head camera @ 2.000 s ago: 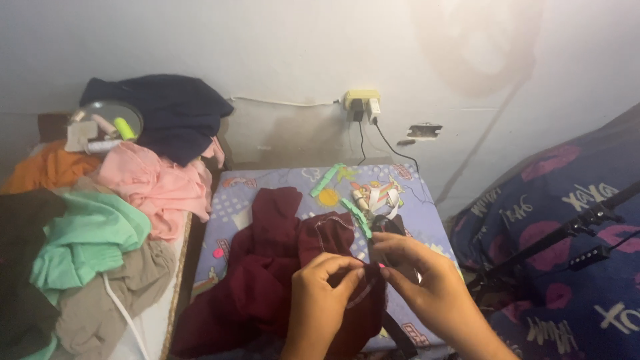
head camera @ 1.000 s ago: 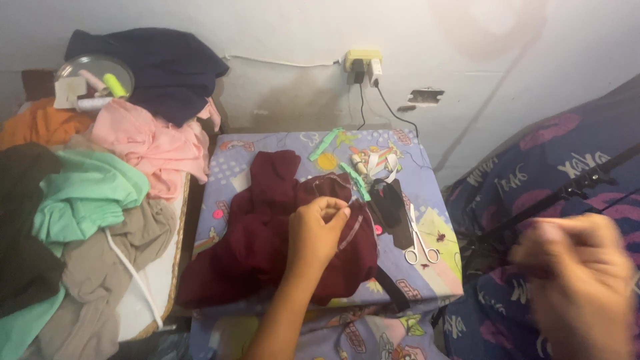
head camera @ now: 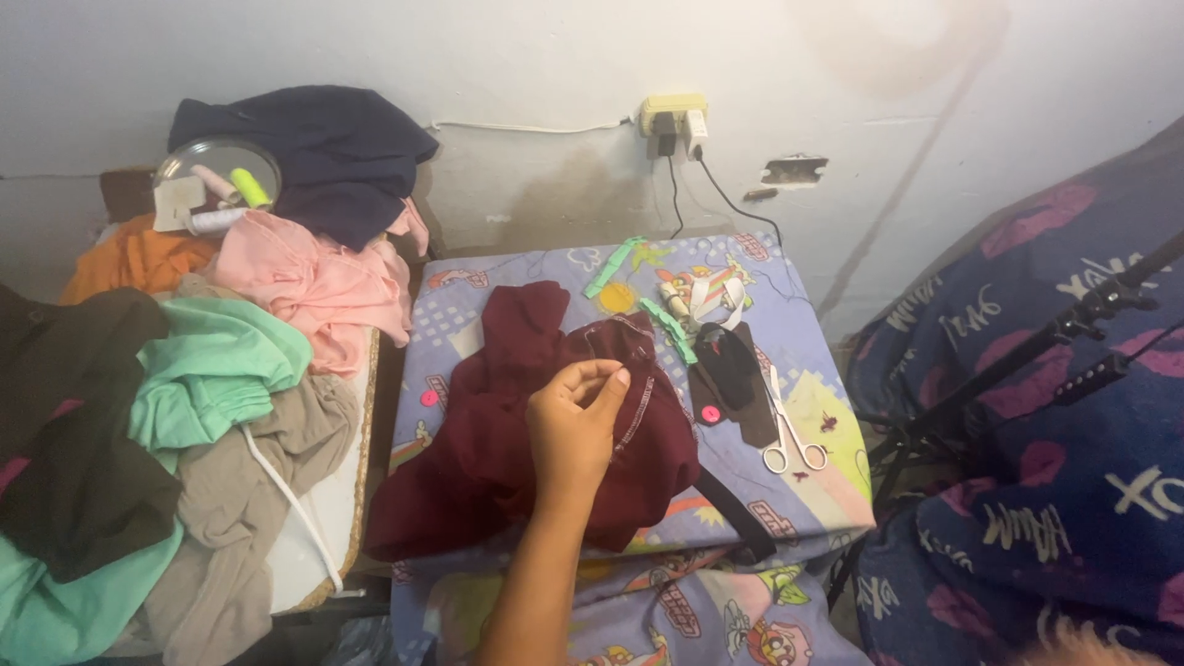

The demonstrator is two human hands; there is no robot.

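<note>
A maroon garment with pale overlock stitching lies bunched on the cloth-covered table. My left hand is over it, thumb and fingertips pinched together near the stitched edge; whether fabric or thread is between them cannot be made out. Only a blurred bit of my right hand shows at the bottom right edge, its fingers hidden. Metal scissors lie right of the garment, beside dark fabric pieces and a pink button. Another pink button rests to the garment's left.
Mint strips and white ribbon lie toward the table's back. On the left, piled clothes cover a white board, with thread spools in a round dish. A black stand rises on the right before dark-blue printed fabric.
My right hand has moved away from my left, out to the right, then down nearly out of view. The scissors, hidden two seconds ago, now show. My left hand has stayed over the garment.
</note>
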